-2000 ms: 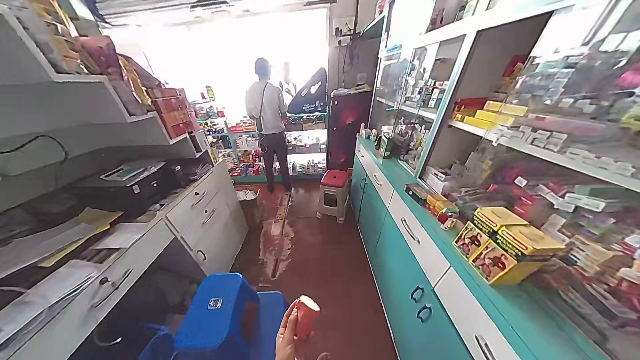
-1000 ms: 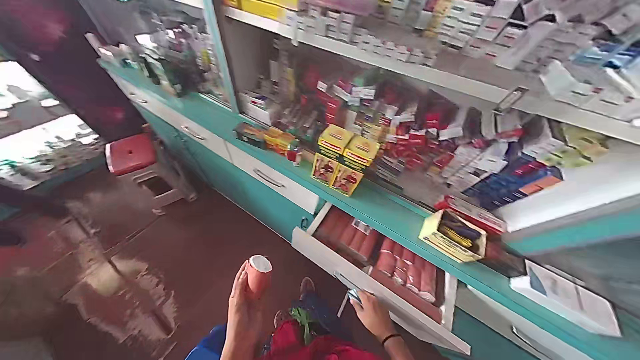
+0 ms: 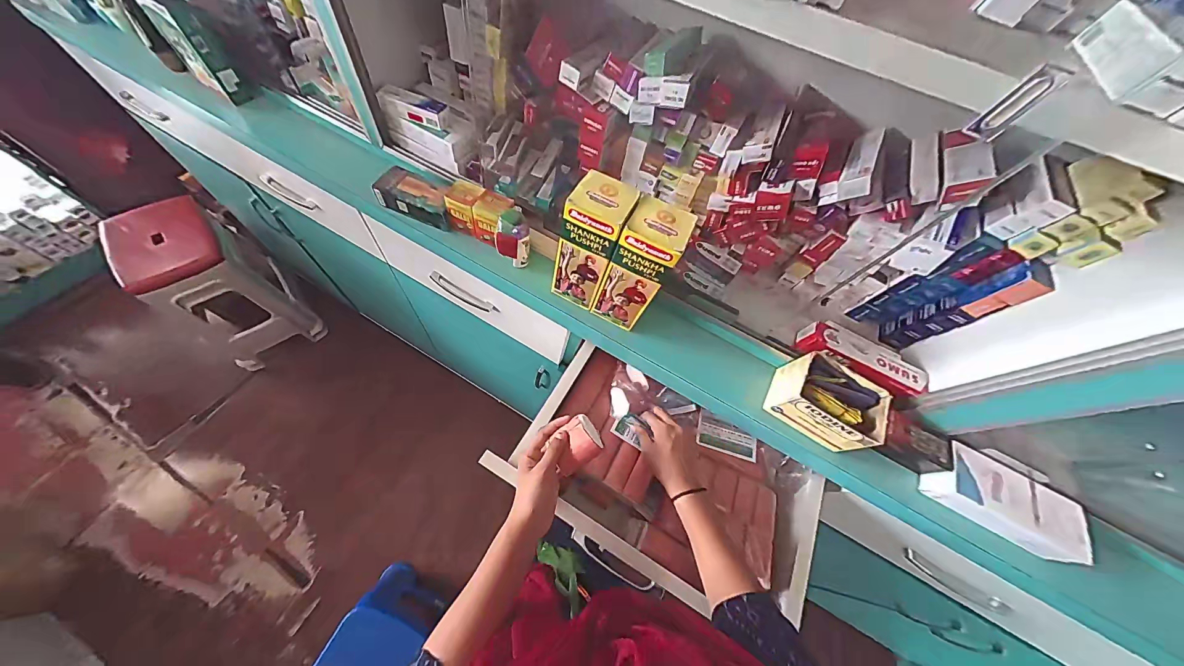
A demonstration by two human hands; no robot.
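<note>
My left hand (image 3: 541,467) holds a short reddish-pink cylinder with a pale end (image 3: 581,444) over the near left corner of an open drawer (image 3: 803,546). Inside the drawer lie rows of reddish-brown wrapped packs (image 3: 749,504), a clear plastic bag (image 3: 638,388) and a flat white-and-green packet (image 3: 726,437). My right hand (image 3: 668,449), with a dark band at its wrist, is over the drawer, its fingers on a small bluish-white packet (image 3: 631,430). Whether it lifts that packet clear of the others cannot be told.
On the teal counter (image 3: 518,287) stand two yellow boxes (image 3: 597,245), a small bottle (image 3: 511,239) and an open carton (image 3: 823,407). Medicine boxes fill the glass-fronted shelves behind. A red-topped stool (image 3: 162,245) stands on the floor at left; a blue plastic seat (image 3: 384,620) is at the bottom.
The view has swung right and down to the counter. One second ago my right hand was at the drawer's front edge; now it reaches inside. My left hand, still with the cylinder, has come to the drawer.
</note>
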